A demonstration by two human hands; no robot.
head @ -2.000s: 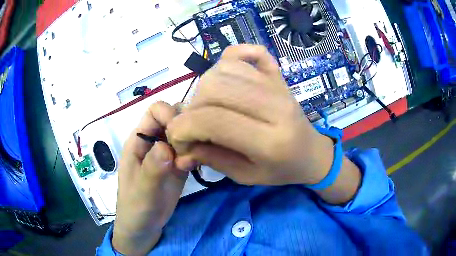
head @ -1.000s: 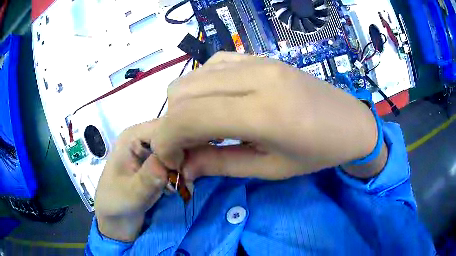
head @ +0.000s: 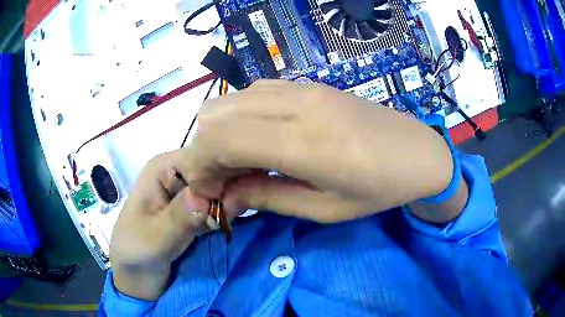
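Note:
My left hand [head: 148,229] and my right hand [head: 322,148] meet above the chassis's near edge, fingertips together. Between them they pinch a small amber-brown piece [head: 217,212] with thin dark wires hanging from it over my shirt. A dark tip shows at my left fingers. My right hand's fingertips are partly hidden behind its own back and knuckles. The white chassis [head: 80,93] lies beneath. The blue motherboard [head: 303,37] with the CPU cooler [head: 359,18] is above my right hand.
A red cable [head: 148,105] crosses the chassis to a small green board [head: 82,195]. A black connector lead [head: 461,114] hangs over the right edge. Blue trays stand at left [head: 15,179] and right [head: 539,43]. Red foam [head: 474,128] shows beneath the chassis.
Both hands have moved down and left from two seconds ago, and the amber-brown piece has come into view between them. In the last second the view has shifted slightly; the grip looks the same.

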